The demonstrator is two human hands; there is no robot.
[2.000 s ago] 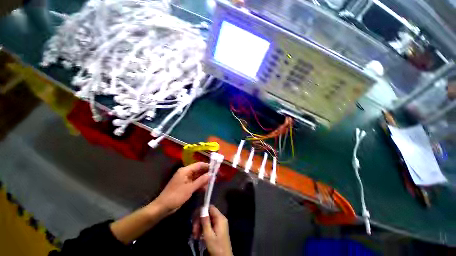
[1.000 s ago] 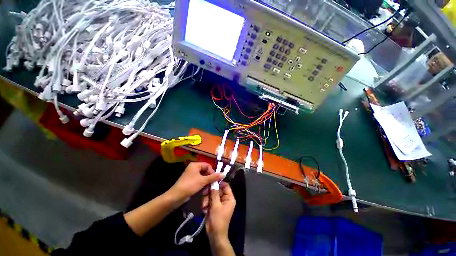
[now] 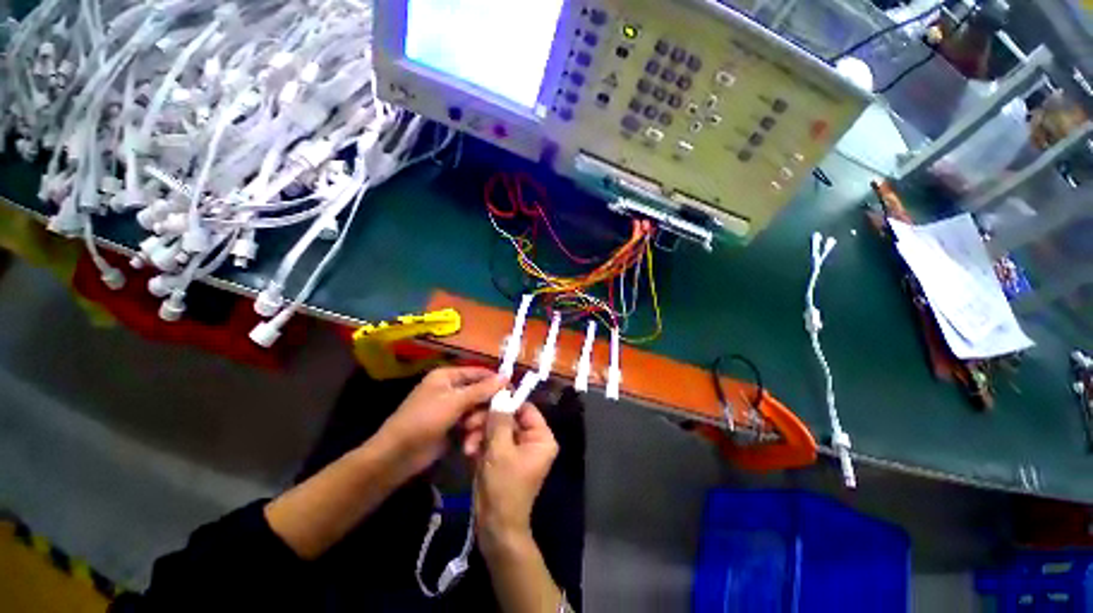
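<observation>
My left hand [image 3: 444,407] and my right hand [image 3: 513,461] meet at the front edge of the orange fixture board [image 3: 671,386], both on the white plug ends of one cable assembly [image 3: 524,390]. Its plug ends meet the two leftmost of the white test leads [image 3: 550,347]; how deeply they are seated I cannot tell. The rest of this white cord [image 3: 432,545] hangs in a loop below my hands. The other test leads [image 3: 586,357] stand to the right with nothing attached.
The beige cable tester [image 3: 671,114] has a bright screen. A large white cable pile [image 3: 228,144] lies left. One white cable [image 3: 816,341] lies right, beside a paper sheet [image 3: 962,281]. A yellow clamp [image 3: 402,340] grips the board's left end. A blue bin [image 3: 791,557] is below.
The cable's plug ends have moved from near the yellow clamp up to the two leftmost test leads. My hands moved up with them. The camera view has shifted.
</observation>
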